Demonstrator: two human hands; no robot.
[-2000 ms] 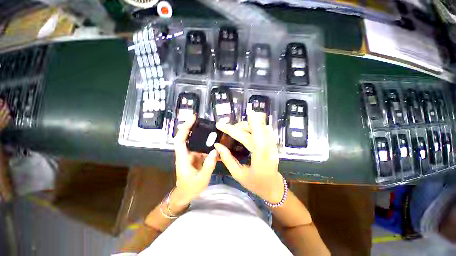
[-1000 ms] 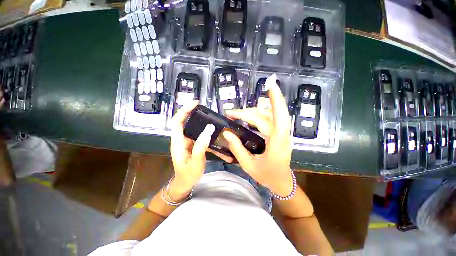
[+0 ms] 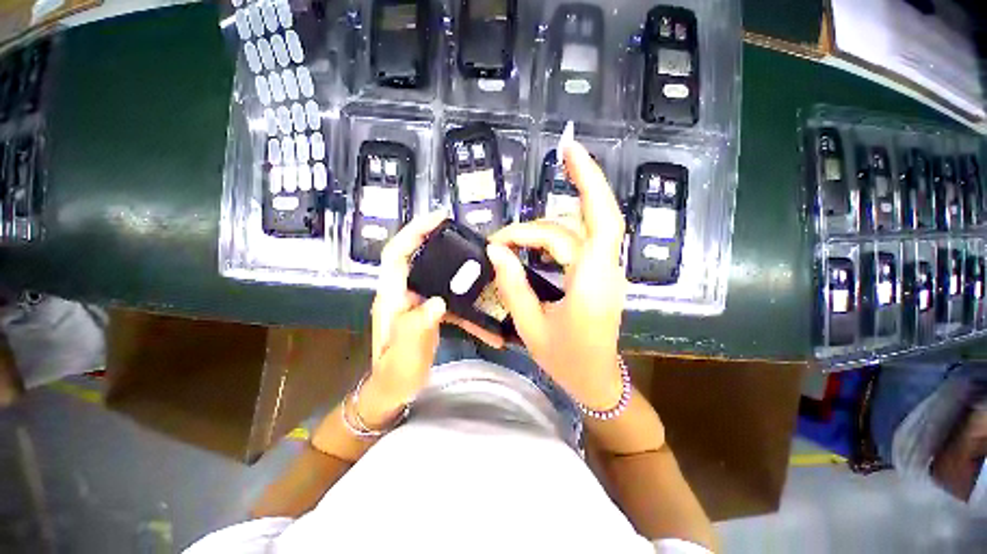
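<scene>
My left hand holds a black phone housing, tilted, above the bench's front edge. A white oval adhesive pad lies on its dark face. My right hand is around the housing's other end, thumb and a finger close together beside the pad and partly hiding the housing. One right finger is raised with a small whitish tip; I cannot tell what it is. A sticker sheet with rows of pale ovals lies over the left side of the clear blister tray, which holds several black housings.
A second blister tray of black housings lies on the right of the green bench. More dark housings show at the far left edge. White paper is at the back right. Cardboard boxes stand below the bench edge.
The left thumb has moved down off the housing's face, uncovering the oval pad it hid one second ago. Both hands remain on the housing. The view has tipped lower, losing the fan.
</scene>
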